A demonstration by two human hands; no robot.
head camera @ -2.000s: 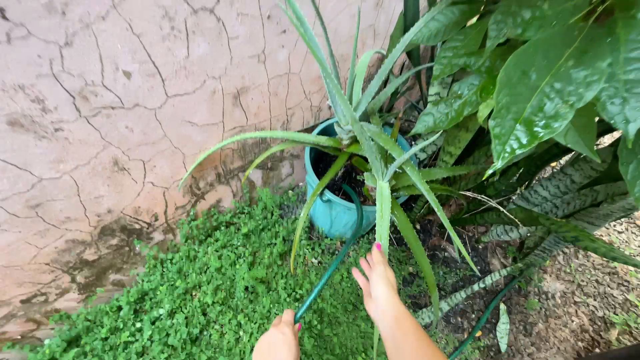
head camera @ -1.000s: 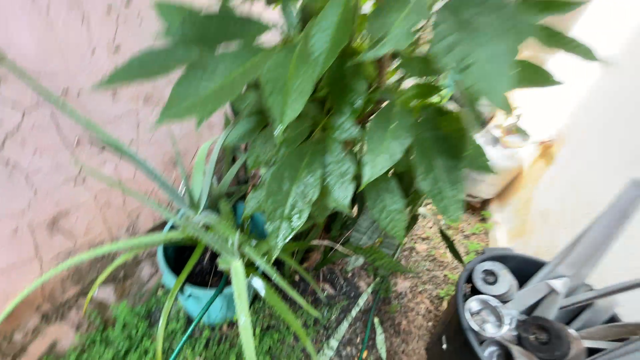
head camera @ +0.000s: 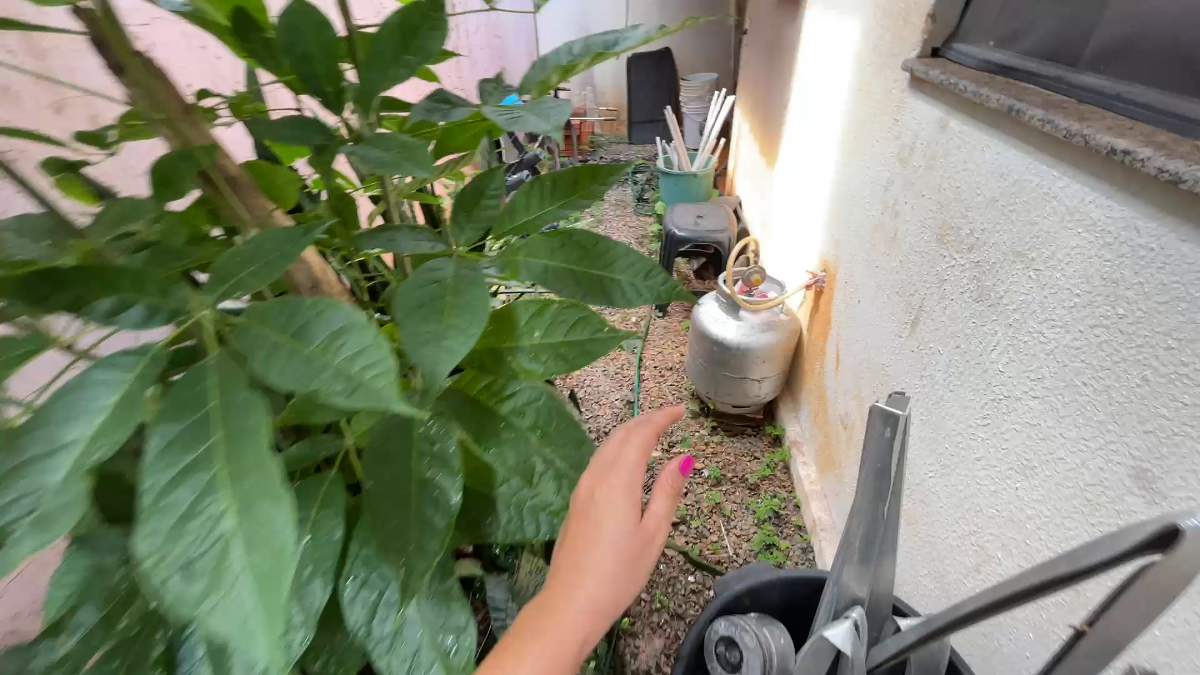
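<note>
My left hand (head camera: 614, 511) reaches up from the bottom middle, back of the hand toward me. Its thumb, with a pink nail, is apart from the fingers, and nothing shows in its grasp. It is nearest to the broad green leaves (head camera: 525, 441) of a leafy plant on its left. Beyond the fingertips a thin green hose (head camera: 639, 361) runs along the gravel. A silver gas cylinder (head camera: 741, 347) with a yellowish hose stands by the wall. My right hand is out of view.
A black bucket (head camera: 689, 637) with metal bars and a round metal part stands at lower right. The rough white wall (head camera: 1012, 375) bounds the right side, under a stone window sill (head camera: 1069, 112). Farther back are a black plastic stool (head camera: 698, 225) and a green bucket (head camera: 684, 185) holding white tubes.
The view has swung far right and up, from the potted aloe to the side passage. Two seconds ago both hands showed near the pot, my left on the green hose; now only my left shows, without it.
</note>
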